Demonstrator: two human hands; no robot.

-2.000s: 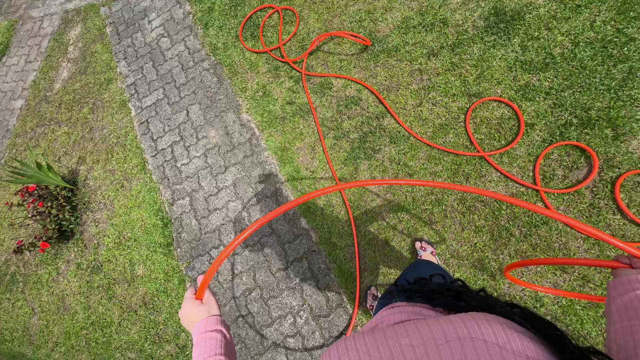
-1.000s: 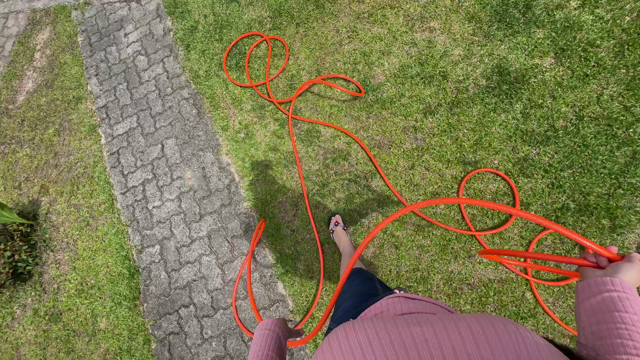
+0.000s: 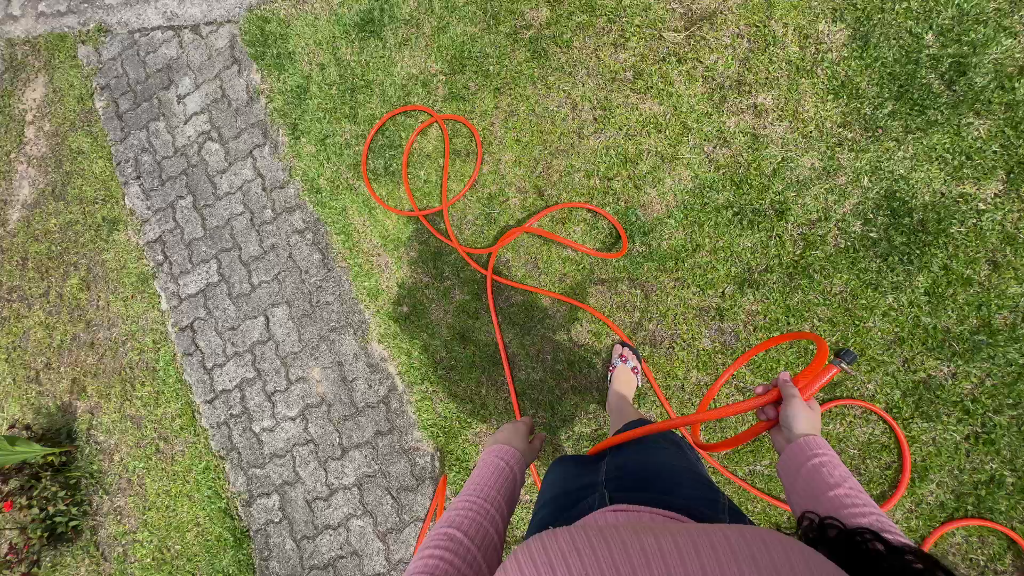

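An orange garden hose point(image 3: 499, 336) lies across the grass in loops and crossings. My right hand point(image 3: 792, 406) is closed around several strands of it, gathered in a coil, with the black hose connector point(image 3: 845, 359) just beyond the fingers. From that hand a length of hose runs left across my lap. My left hand point(image 3: 518, 438) is at the strand that comes down from the far loops; its fingers are curled at the hose, and the grip is partly hidden by the back of the hand.
A grey paver path point(image 3: 264, 336) runs along the left, beside the lawn point(image 3: 760, 200). A flowering shrub point(image 3: 48, 496) grows at the lower left. My sandalled foot point(image 3: 624, 366) stands close to the hose. Two far loops and a smaller one lie ahead on the grass.
My left hand has moved up and forward to the strand from the far loops. My right hand has come inward from the right edge with the gathered hose. One foot now stands beside the hose.
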